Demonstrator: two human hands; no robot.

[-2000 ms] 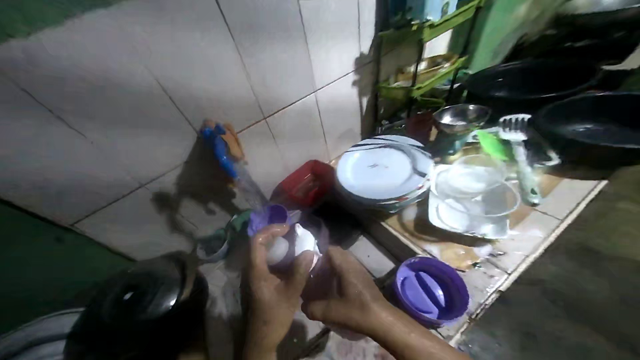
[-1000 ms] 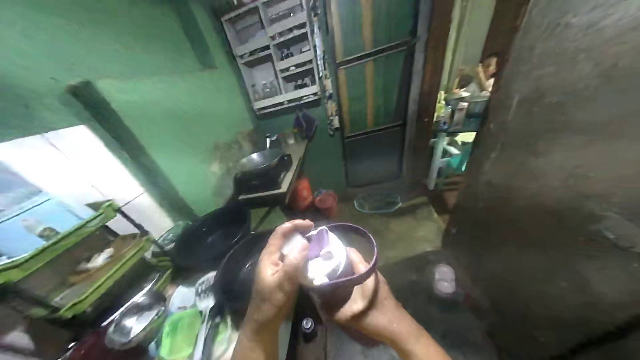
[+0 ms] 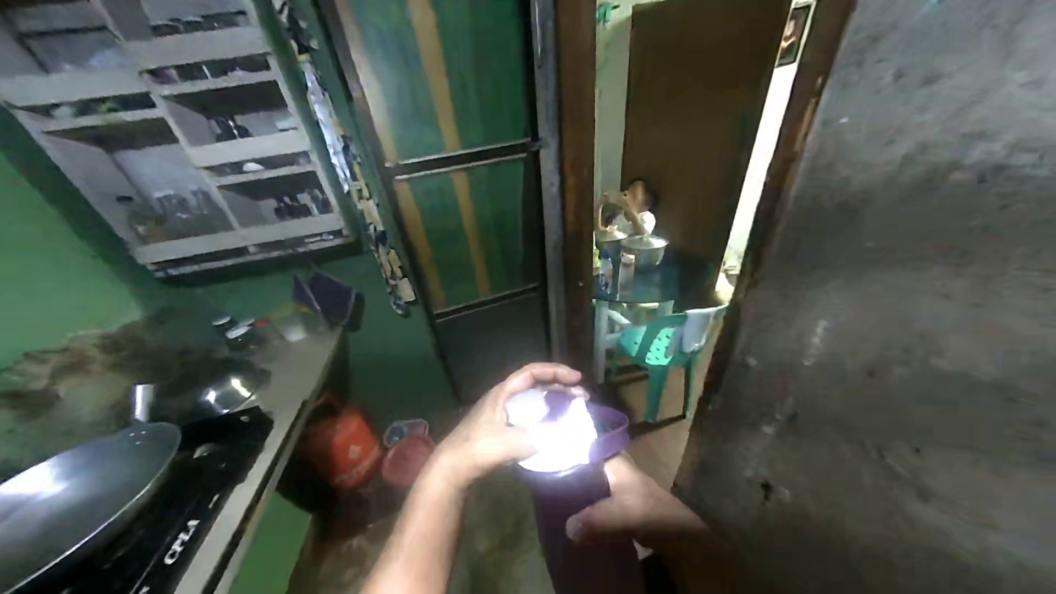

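My left hand (image 3: 495, 425) curves round the top of a brightly lit white and purple object (image 3: 557, 429), its fingers over the far side. Glare hides what exactly that object is. A purple ring-like rim or handle (image 3: 612, 431) sticks out at its right. Below it a dark purple cylindrical container (image 3: 573, 516) reaches down to the bottom edge of the view. My right hand (image 3: 635, 503) grips this container from the right, with the thumb across its front.
At left a large wok (image 3: 82, 495) rests on a black gas stove (image 3: 210, 462), beside a counter. An orange gas cylinder (image 3: 346, 445) and a red basin (image 3: 407, 459) stand on the floor. Beyond the doorway are a green chair (image 3: 656, 351), a table with pots and a person (image 3: 635, 210).
The view has swung from the dish-washing area with plates to the stove and doorway. Both hands stay on the purple item. The purple container's body now shows upright below the left hand.
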